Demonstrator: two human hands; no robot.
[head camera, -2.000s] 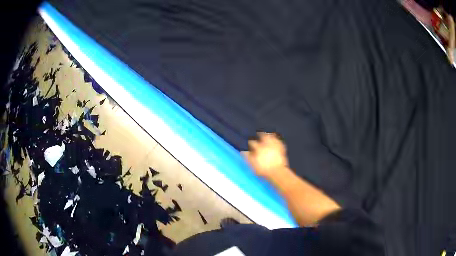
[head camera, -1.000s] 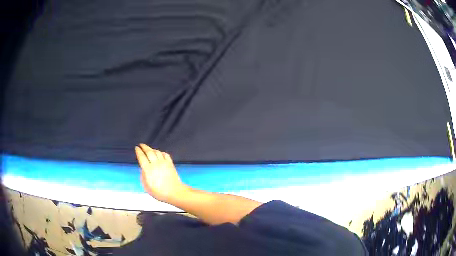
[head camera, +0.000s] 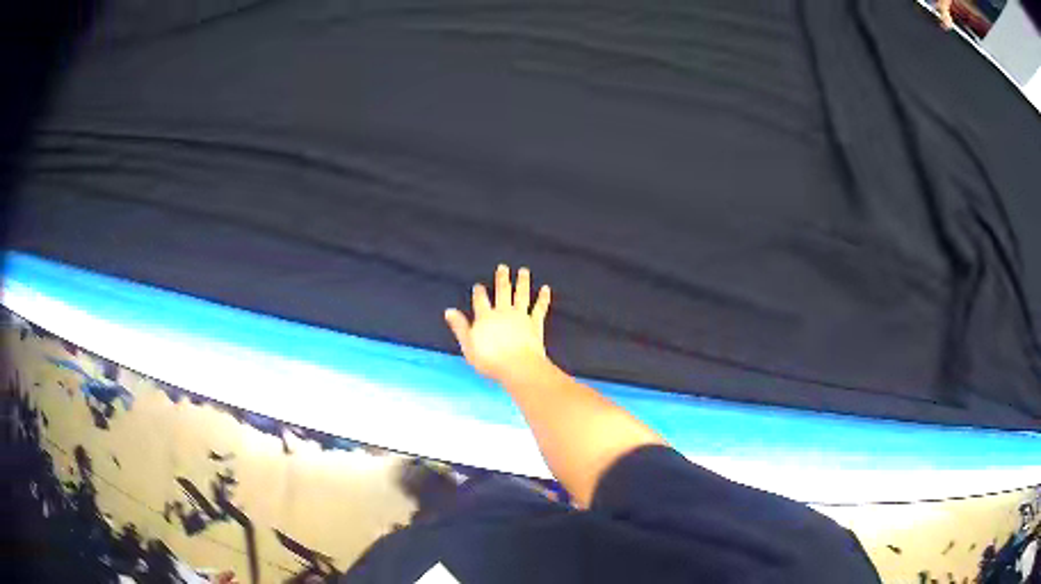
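Note:
A wide black fabric ply (head camera: 457, 137) covers most of the view, with long shallow creases on the left and deeper folds on the right. A bright blue fabric strip (head camera: 285, 331) shows along its near edge. My right hand (head camera: 505, 333) lies palm down on the near edge of the black ply, fingers spread and holding nothing, with the wrist over the blue strip. My left hand is not in view.
The white table rim (head camera: 228, 367) runs along the near side below the blue strip. Dark scraps litter the tan floor (head camera: 308, 479). Part of another person's hand (head camera: 945, 14) shows at the far table edge, top right.
The view has turned. My right hand is still at the black ply's near edge, its fingers now spread wider. Folds now show at the right, and another person's hand is back at the top right.

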